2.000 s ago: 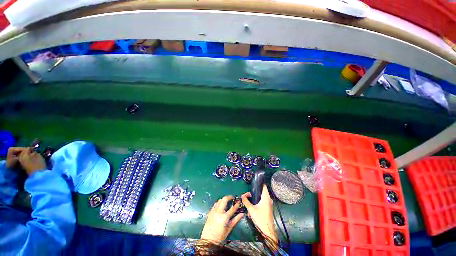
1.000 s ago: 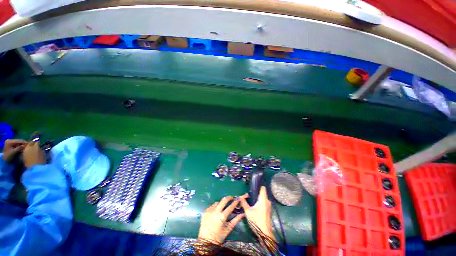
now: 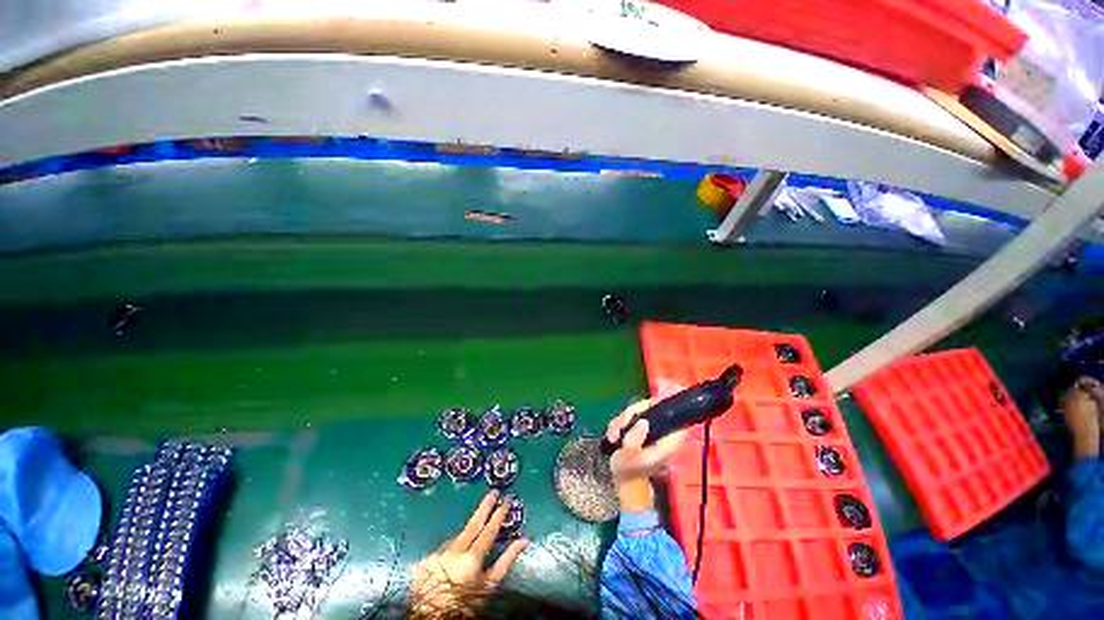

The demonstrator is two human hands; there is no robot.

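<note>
My right hand (image 3: 639,451) grips a black electric screwdriver (image 3: 680,412), tilted over the left part of the red tray, its lower end at the round patch of tiny screws (image 3: 586,480). A thin cord hangs from it. My left hand (image 3: 465,560) lies with fingers spread on the green bench, fingertips touching a round unit (image 3: 513,517); whether it grips the unit I cannot tell. Several more round units (image 3: 464,460) are clustered just beyond. The red tray (image 3: 731,521) holds a column of round units (image 3: 829,460) along its right side.
Loose silver pieces (image 3: 299,568) and ribbed stacked metal parts (image 3: 164,533) lie left. A blue cap (image 3: 49,499) is at the far left. The conveyor (image 3: 363,375) runs beyond. A second red tray (image 3: 950,442), a shelf post (image 3: 969,297) and a person's hand (image 3: 1081,418) are right.
The view has swung right. My right hand has moved with the screwdriver from the unit at my left hand to the screw patch. My left hand's fingers have spread out.
</note>
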